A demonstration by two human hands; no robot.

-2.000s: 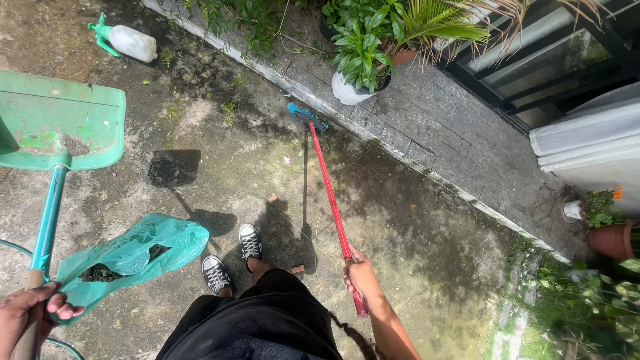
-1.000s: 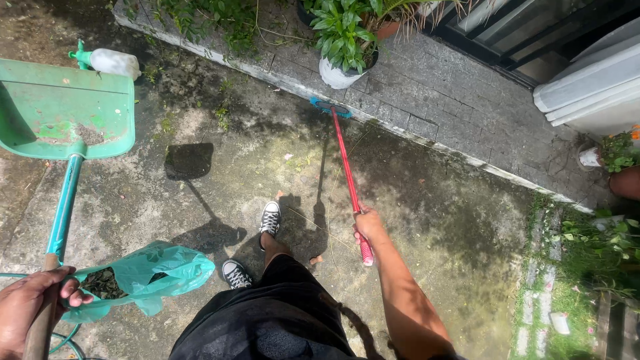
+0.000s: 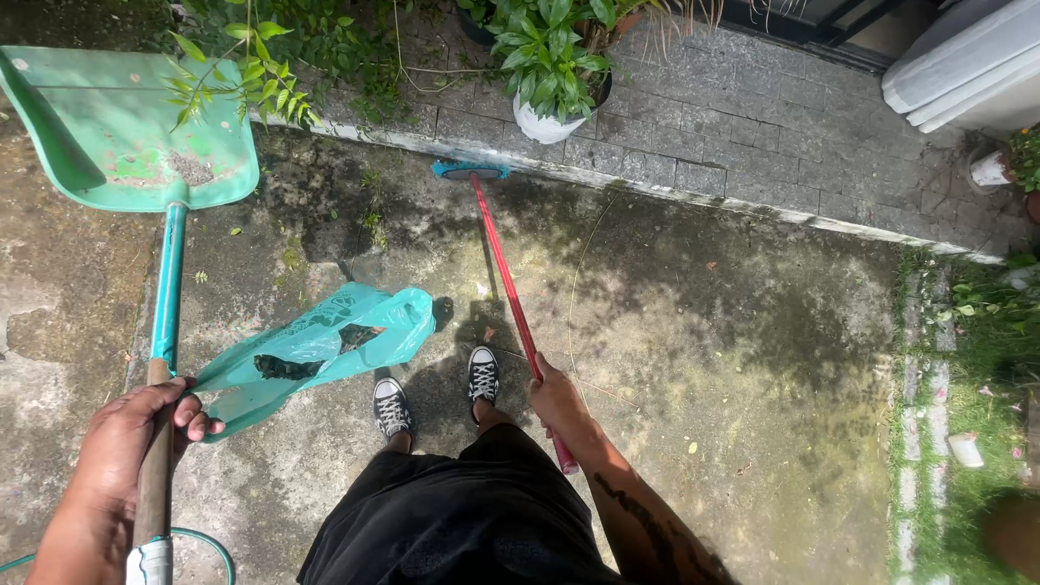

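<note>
My left hand (image 3: 150,426) grips the wood-and-teal handle of a long-handled green dustpan (image 3: 138,130), and its fingers also pinch a teal plastic bag (image 3: 317,325). Gray debris (image 3: 191,168) lies in the pan near the handle socket, and dark leafy matter shows in the bag. In my right hand (image 3: 561,406) is the red handle of a broom (image 3: 508,280). Its blue bristle head (image 3: 470,171) rests on the concrete beside the whitish edge of the raised paving.
A leafy plant in a white pot (image 3: 544,122) stands on the raised gray paving (image 3: 691,122). Green branches overhang the dustpan. A thin hose (image 3: 207,540) lies at lower left. Grass with pale paving strips (image 3: 938,406) and a white cup-like object (image 3: 965,450) are at right.
The broom head has moved left along the paving's edge, away from below the white pot. The bag has swung upward from the dustpan handle. The view has shifted.
</note>
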